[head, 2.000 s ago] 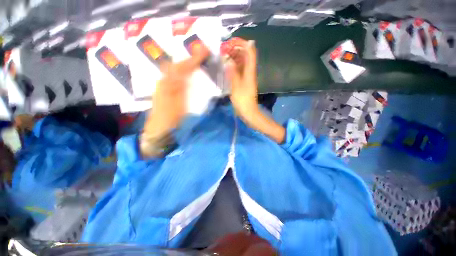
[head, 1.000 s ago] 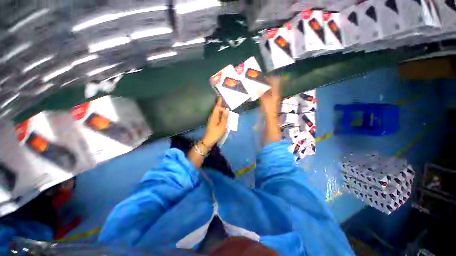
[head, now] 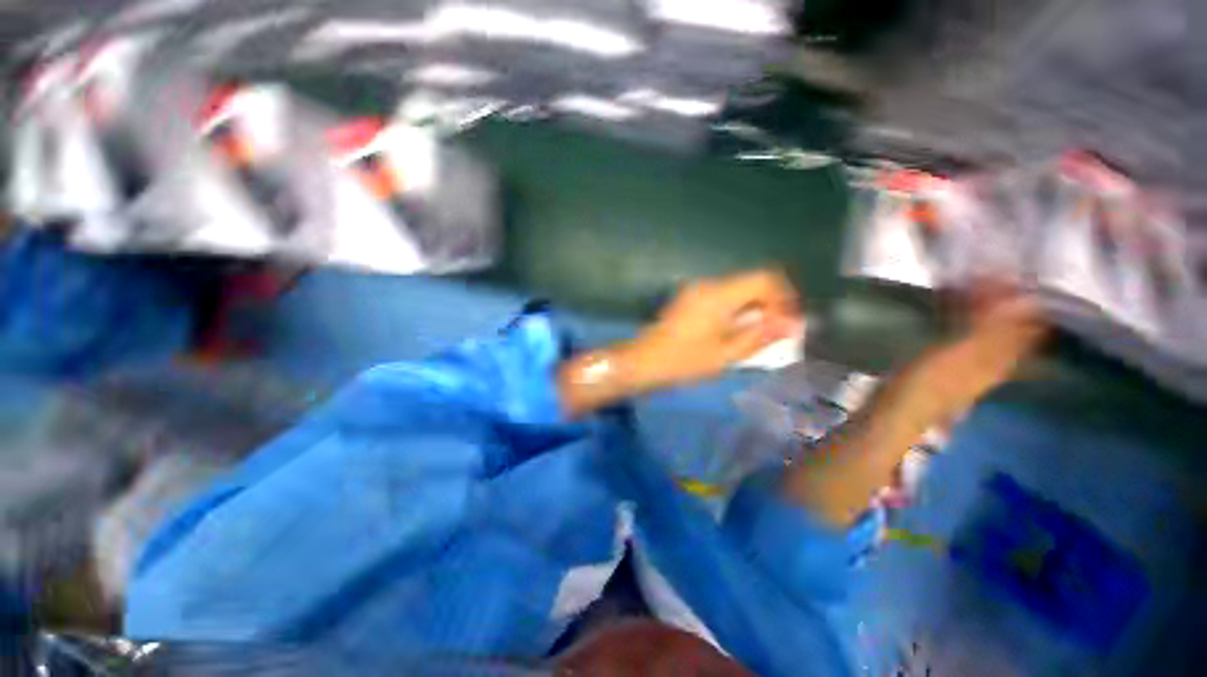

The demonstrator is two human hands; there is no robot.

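The picture is blurred by motion. My left hand (head: pixel 721 324) is over the bench's front edge, fingers curled around a small white piece (head: pixel 778 351), which looks like the label strip. My right hand (head: pixel 995 331) is at the front of the right-hand row of phone boxes (head: pixel 900 245), its fingers against or just before the boxes. Blur hides whether it grips one. The boxes show white fronts with red corners and orange screens. More phone boxes (head: pixel 377 199) stand in a row on the left of the bench.
The dark green mat (head: pixel 635 225) lies between the two rows. Grey stacked boxes (head: pixel 530 40) line the back. Below the bench are the blue stool (head: pixel 1052 562) and partly hidden floor stacks (head: pixel 827 397). Blue clothing (head: pixel 86 304) of another person shows at the left edge.
The view has shifted. The two boxes that were at my hands over the mat are no longer seen there. My right hand has moved away from my left, to the right-hand row.
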